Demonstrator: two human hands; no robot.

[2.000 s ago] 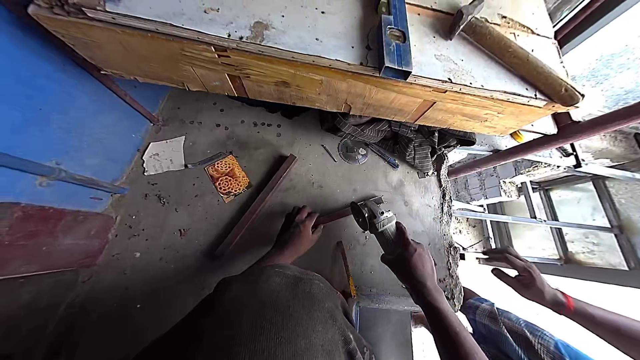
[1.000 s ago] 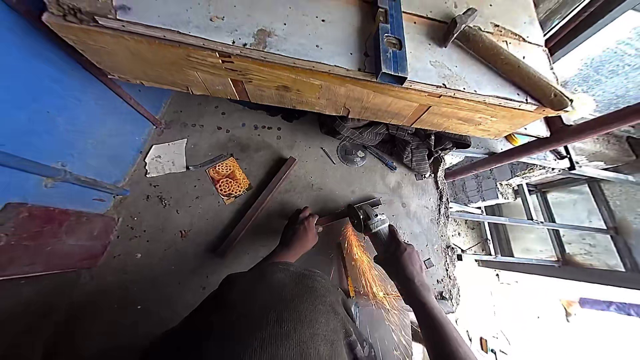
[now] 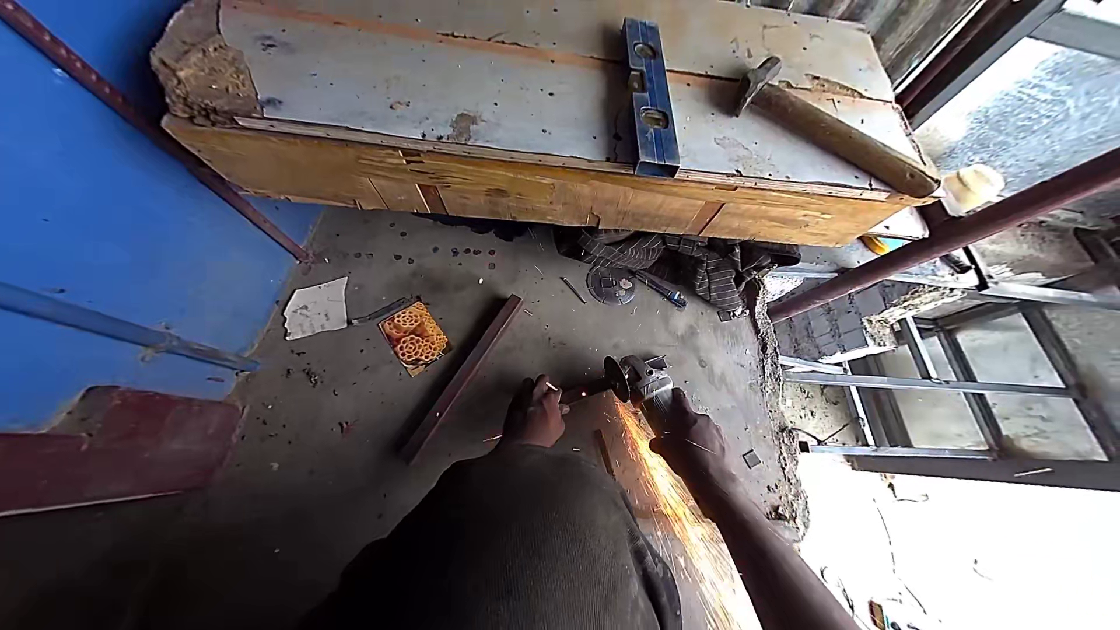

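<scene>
My right hand grips an angle grinder, whose disc meets a short reddish-brown metal bar. Orange sparks stream from the disc down past my right forearm. The other end of that bar is in my left hand, which holds it close to the concrete floor. Left of my left hand a longer brown metal bar lies slantwise on the floor. Beyond the grinder are a round disc and a blue-handled tool, beside dark striped cloth.
A wooden box-like bench spans the top, bearing a blue spirit level and a hammer. An orange patterned card and a pale torn piece lie left. A broken floor edge and metal frames are at right.
Two seconds ago no sparks showed; they appear one second ago and stream now. Another person's hand and arm at the right, seen two seconds ago, are out of view.
</scene>
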